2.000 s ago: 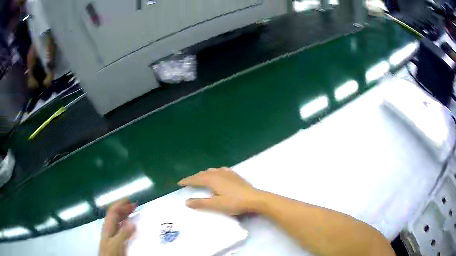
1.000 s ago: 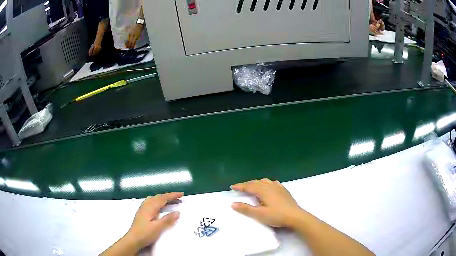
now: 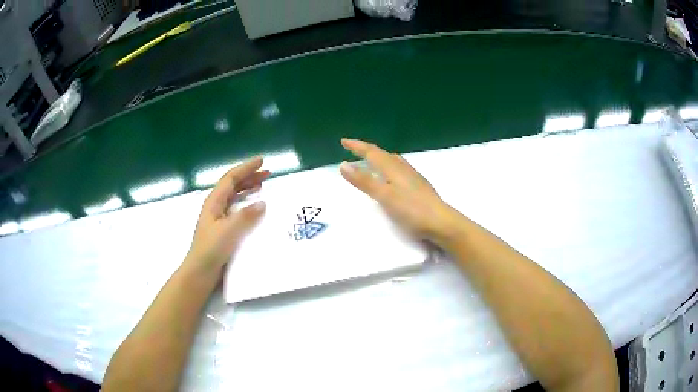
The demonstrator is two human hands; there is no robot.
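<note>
A white stack of poly bags (image 3: pixel 329 245) lies on the white foam sheet in front of me, with black and blue triangular marks showing near its upper left. My left hand (image 3: pixel 226 218) is at the stack's left side, thumb over the edge and fingers apart. My right hand (image 3: pixel 402 191) is at its upper right side, fingers spread and slightly blurred. Both hands flank the stack; whether they press on its sides is hard to tell.
The foam sheet (image 3: pixel 551 199) covers the bench. A green conveyor belt (image 3: pixel 459 92) runs beyond it. A clear plastic bundle (image 3: pixel 673 161) lies at the right edge, white trays (image 3: pixel 673 348) at the lower right. A yellow tool (image 3: pixel 153 44) and plastic bag (image 3: pixel 57 115) are upper left.
The view has turned left and then down, so the stack and hands appear higher in the picture. Both hands remain at the stack's sides.
</note>
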